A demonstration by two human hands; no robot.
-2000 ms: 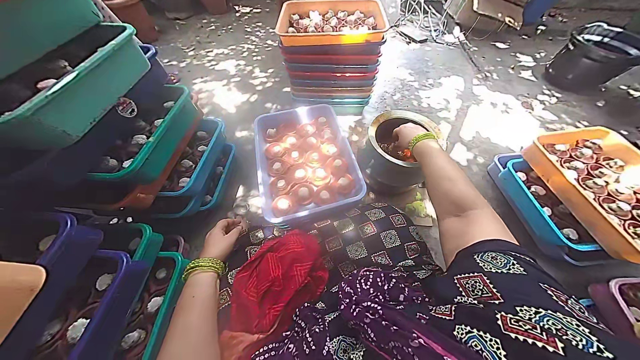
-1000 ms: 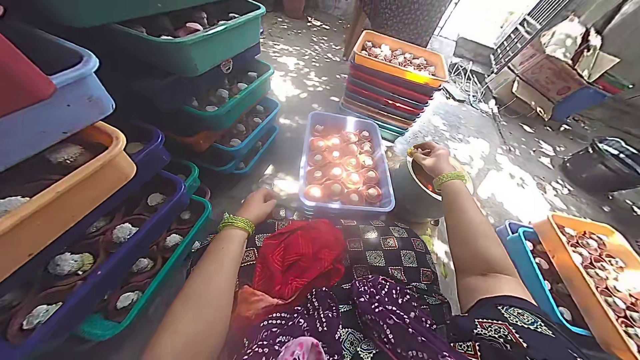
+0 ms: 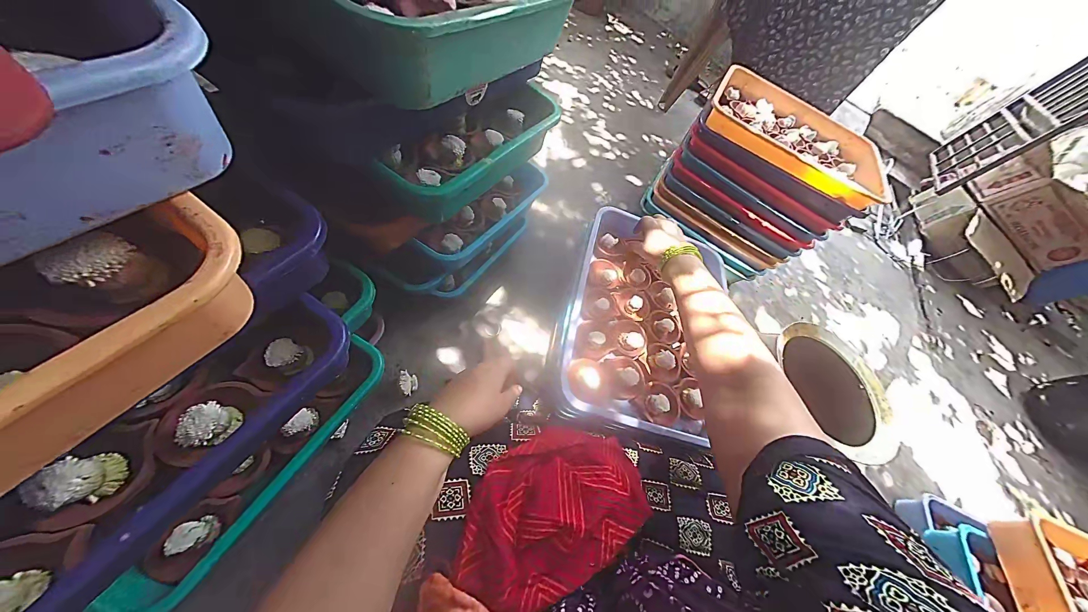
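Note:
A pale blue plastic tray (image 3: 571, 340) lies in front of me with several small clay cups (image 3: 630, 337) in rows, each with a white flower-like piece in it. Over the tray's far end reaches my right hand (image 3: 661, 238), fingers pointing down among the cups; what they hold, if anything, is hidden. My left hand (image 3: 480, 395), with green bangles, rests near the tray's near left corner above the patterned cloth, its fingers loosely curled and partly blurred. Right of the tray stands a round metal pot (image 3: 829, 387) with dark contents. A red cloth (image 3: 557, 518) lies on my lap.
Stacked trays of filled clay cups rise at the left, including a green one (image 3: 476, 51) and an orange one (image 3: 195, 297). Behind the pale tray leans a stack topped by an orange tray (image 3: 871, 183). More trays (image 3: 1011, 544) stand at lower right, and cardboard boxes (image 3: 1020, 212) at upper right.
My right hand has moved from the metal pot to the far end of the pale blue tray. My left hand remains near the tray's near left side. The view has turned and tilted.

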